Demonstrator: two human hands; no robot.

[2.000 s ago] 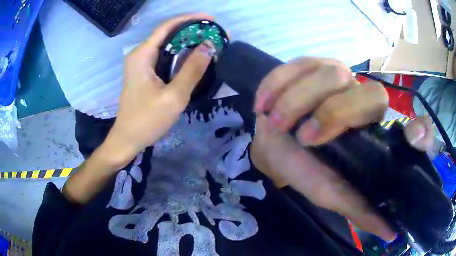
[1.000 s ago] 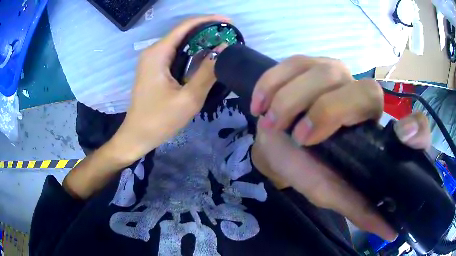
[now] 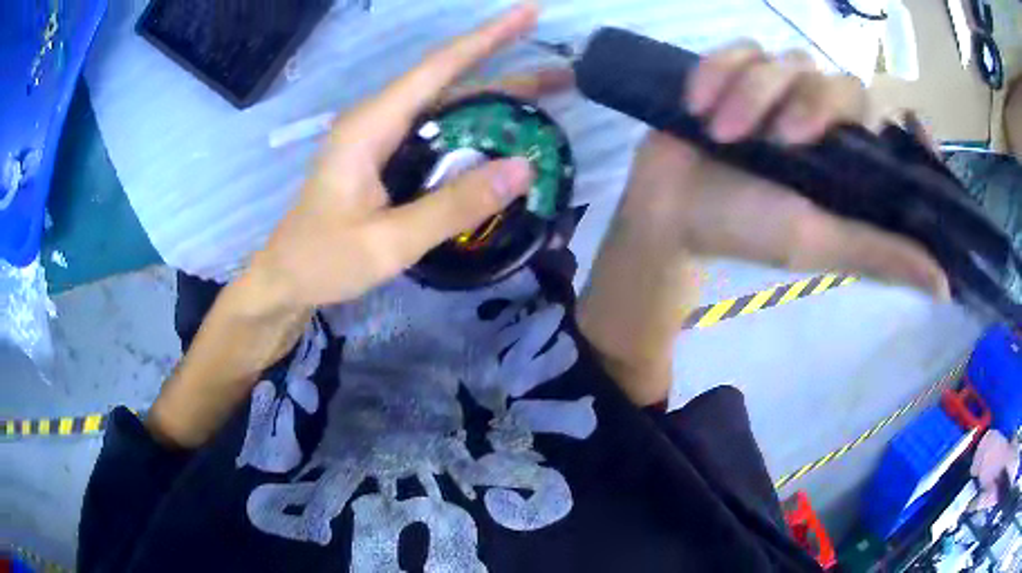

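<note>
The round black housing (image 3: 493,266) is held low over the bench edge, its open side up. A green circuit board (image 3: 493,125) curves along its far and right side. Part of a silvery battery (image 3: 451,166) and yellow-red leads (image 3: 480,233) show beside my thumb. My left hand (image 3: 370,207) holds the housing, with the thumb pressed inside on the board and the index finger raised. My right hand (image 3: 773,146) is wrapped around the black electric screwdriver (image 3: 639,76), blurred. Its thin bit (image 3: 549,46) points left, above and clear of the housing.
A black shallow tray (image 3: 241,50) lies at the back left on the white foam sheet (image 3: 628,34). A blue bin (image 3: 45,123) stands far left. Cardboard (image 3: 913,67) with dark cords is back right. Blue and red items lie on the floor side, lower right.
The screwdriver has swung up and away from the housing, exposing its bit. The housing has moved lower and right and faces up more. The left index finger has lifted off the rim.
</note>
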